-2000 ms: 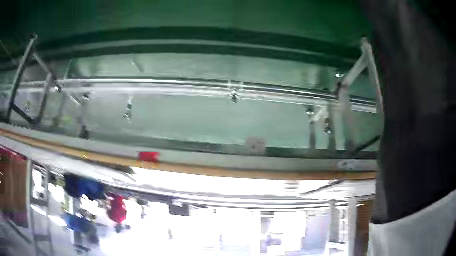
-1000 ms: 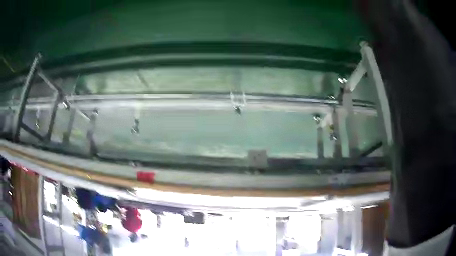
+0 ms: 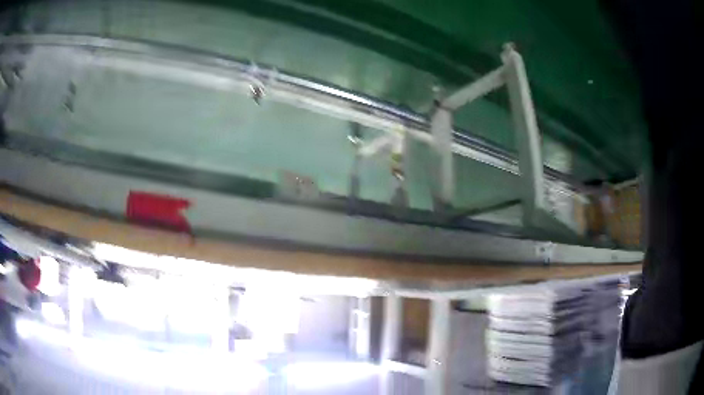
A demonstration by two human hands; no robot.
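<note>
No hand shows in the head view. Nearest in front is a long conveyor line [image 3: 340, 258], seen upside down, with a pale rail and a wood-coloured edge. A red patch [image 3: 158, 210] is on its rail at the left. A pale metal leg frame [image 3: 527, 135] stands against the green floor at the right of centre. The picture is blurred.
The green floor [image 3: 571, 85] fills the top. A stack of white sheets or trays [image 3: 521, 339] shows at the lower right, and a tan box [image 3: 627, 212] at the right. Large dark cloth [image 3: 671, 170] and a white cloth edge [image 3: 662, 374] cover the right side.
The view has shifted along the line and tilted. The red patch and leg frame have moved left in the picture. The white stack and tan box at the right have come into view.
</note>
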